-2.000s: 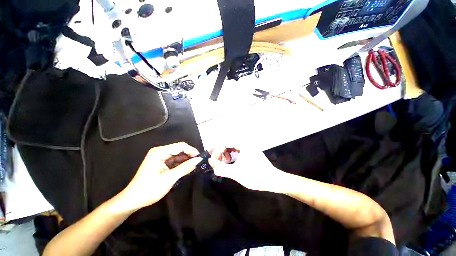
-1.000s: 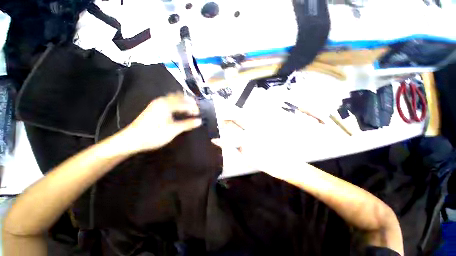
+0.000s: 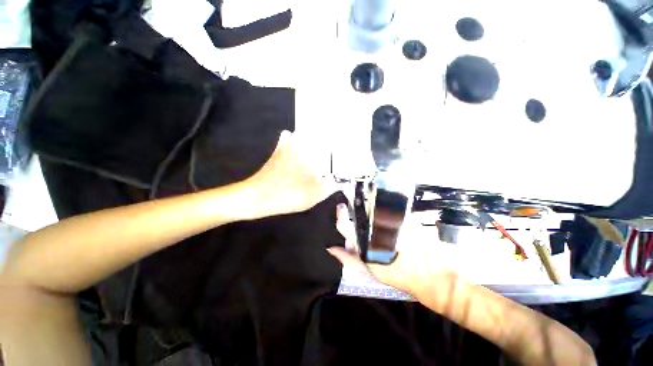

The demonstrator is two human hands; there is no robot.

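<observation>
A large black garment piece (image 3: 265, 246) with pale stitch lines lies over the table's left part and hangs over the lap. My left hand (image 3: 293, 179) lies on the cloth, just left of the sewing machine's needle area; its fingertips are overexposed. My right hand (image 3: 369, 264) is at the cloth's right edge, partly hidden behind the machine's front part. The white sewing machine head (image 3: 544, 150) with round black holes fills the upper right. What is between my fingers cannot be made out.
Thread snips (image 3: 510, 237) with an orange-red handle, a tan stick (image 3: 545, 261), black labels or pieces (image 3: 593, 246) and red-handled shears (image 3: 637, 251) lie at the right. A black strip (image 3: 250, 30) lies at the back left. Clear plastic (image 3: 13, 107) is at the far left.
The view has moved closer to the machine head, which now looks much larger. Both hands have moved from the cloth near the lap to the needle area. The black band over the head has left view.
</observation>
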